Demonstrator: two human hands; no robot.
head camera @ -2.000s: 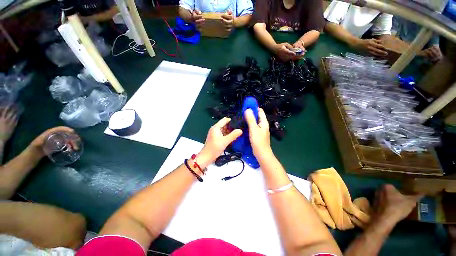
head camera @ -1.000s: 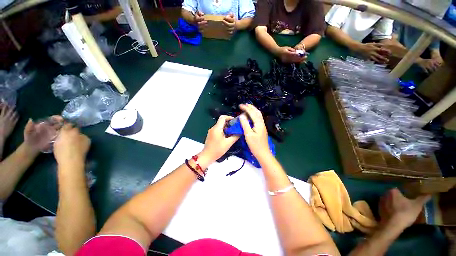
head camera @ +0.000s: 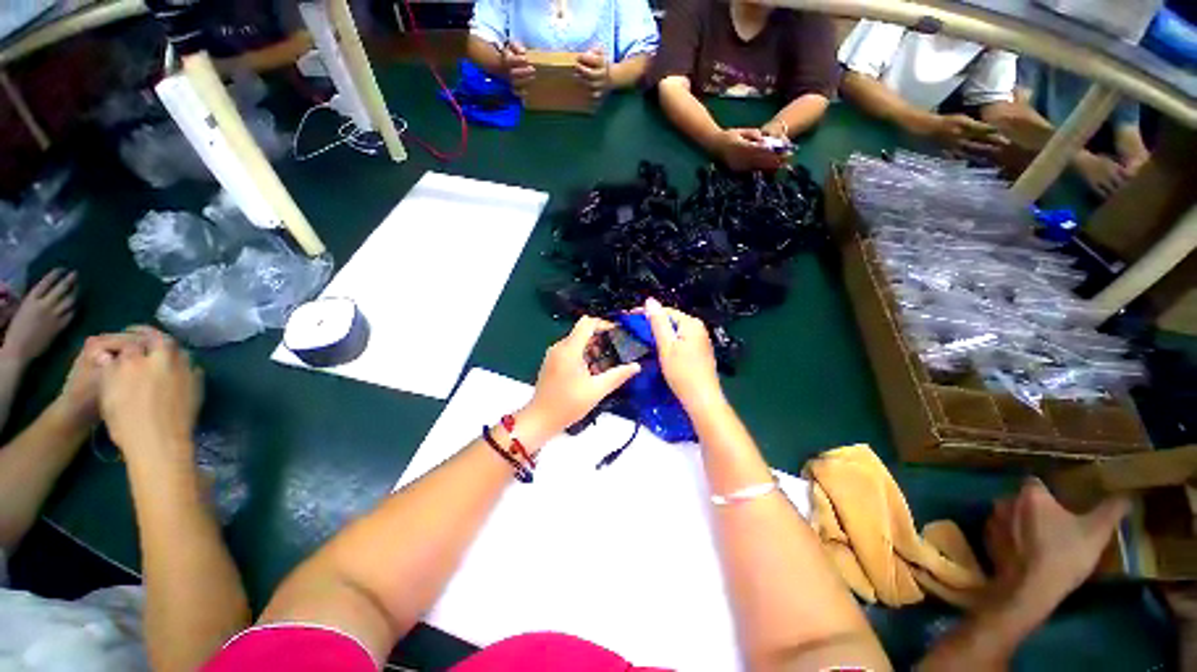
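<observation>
My left hand (head camera: 572, 377) holds a small black block, which looks like a power adapter (head camera: 607, 351), by its side. My right hand (head camera: 684, 355) holds a bright blue cloth (head camera: 663, 404) against the block's face and edge. Part of the cloth hangs below my hands. A thin black cable (head camera: 617, 448) with a small plug end lies under my hands on a white sheet (head camera: 578, 538). Fingers and cloth partly hide the block.
A tangled black adapter pile (head camera: 683, 243) lies beyond my hands. A white-topped round device (head camera: 326, 330) sits on another white sheet (head camera: 440, 256). Right are a divided tray (head camera: 945, 427) of clear parts and a tan cloth (head camera: 869, 519). Clear bags (head camera: 223, 282) lie left. Neighbours' hands (head camera: 145, 387) flank me.
The blue cloth has shifted off the block, so its dark face now shows between my hands. The left neighbour's hands have come together; the clear cover they held is now hidden.
</observation>
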